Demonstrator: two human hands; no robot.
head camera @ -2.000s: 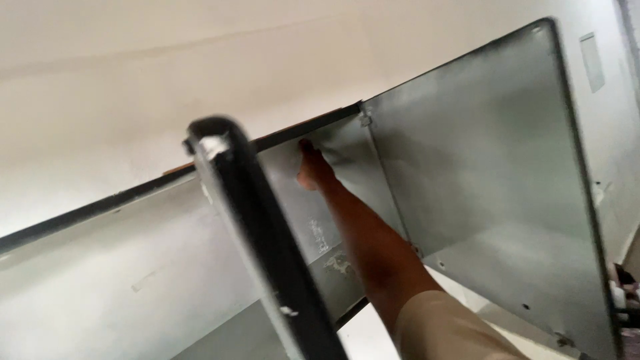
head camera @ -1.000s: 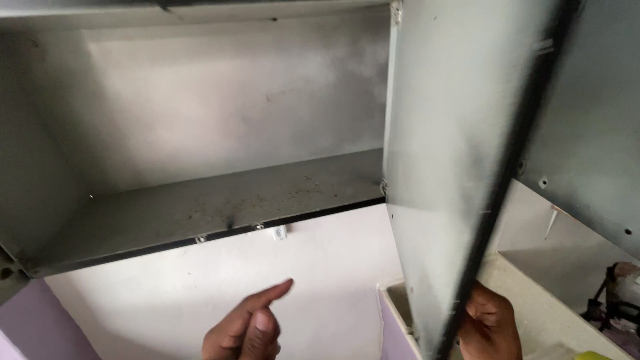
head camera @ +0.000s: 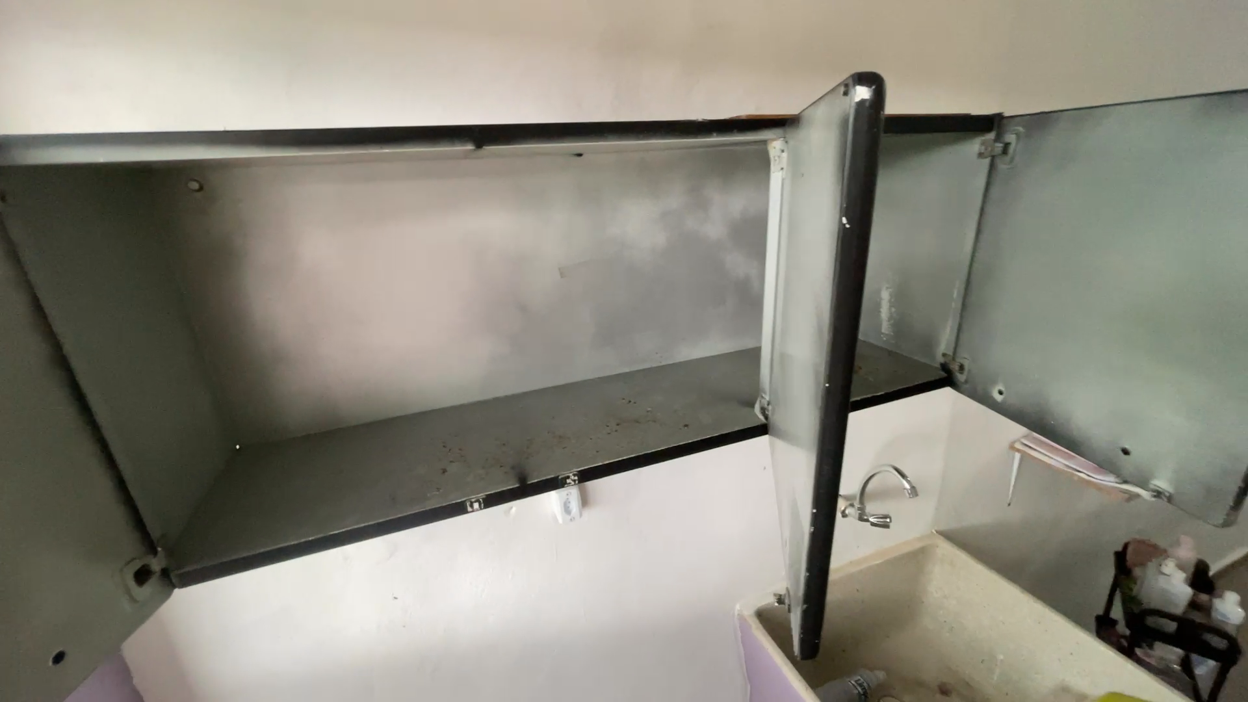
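Note:
Neither my left hand nor my right hand is in view. A grey wall cabinet with black edges spans the view, and its bottom shelf [head camera: 468, 429] bears scattered dark specks. The middle door [head camera: 824, 370] stands swung outward, nearly edge-on. At the right another door [head camera: 1111, 283] hangs wide open on metal hinges, and at the left a third door [head camera: 58, 487] is also open. Two small metal catches [head camera: 475, 504] sit on the shelf's front edge. Pale and dark patches mark the cabinet's back.
Below the middle door is a stone-like sink basin [head camera: 975, 595] with a bottle [head camera: 850, 685] in it. A chrome faucet [head camera: 882, 487] comes from the wall. Several bottles stand in a black rack [head camera: 1175, 634] at the lower right. A small corner shelf [head camera: 1072, 463] holds papers.
Both hands, seen low in the view one second ago with the right at the middle door's edge, are out of view. The view has shifted to show more of the cabinet.

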